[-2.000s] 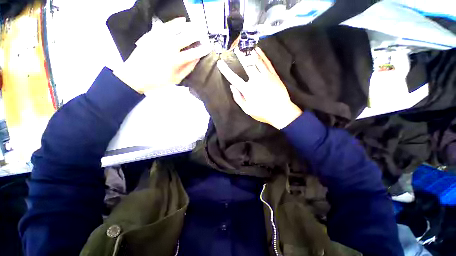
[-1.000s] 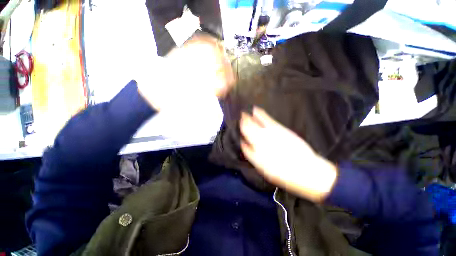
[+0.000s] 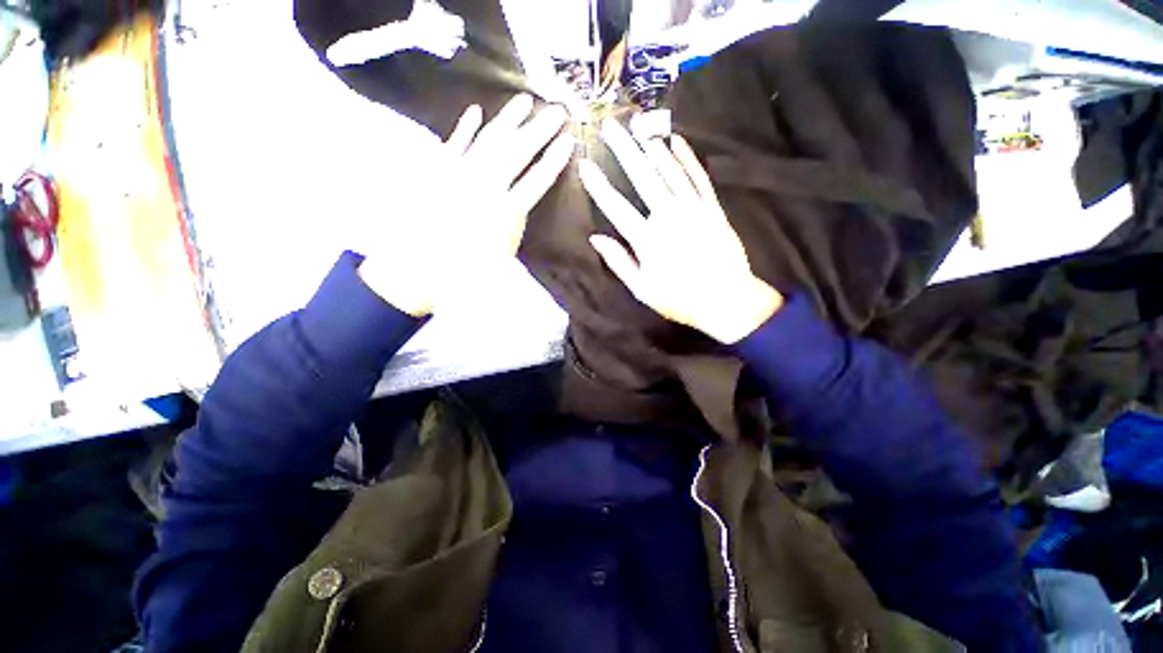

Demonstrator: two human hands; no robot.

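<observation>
The dark brown garment body lies right of and below the needle and hangs over the table's front edge. More dark brown cloth lies behind and left of the needle, with a white shape on it. My left hand lies left of the needle, fingers spread, its fingertips at the cloth; it is washed out by glare. My right hand lies flat on the brown cloth just in front of the needle, fingers spread. The presser foot and needle area glows between the fingertips of both hands.
The white machine table has a yellow wooden strip at the left. Red-handled scissors lie at far left. Dark fabric is heaped below the table at right, near a blue item.
My right hand has moved up from the lower cloth to the needle. My left hand has settled beside it. The cloth behind the needle has spread farther left.
</observation>
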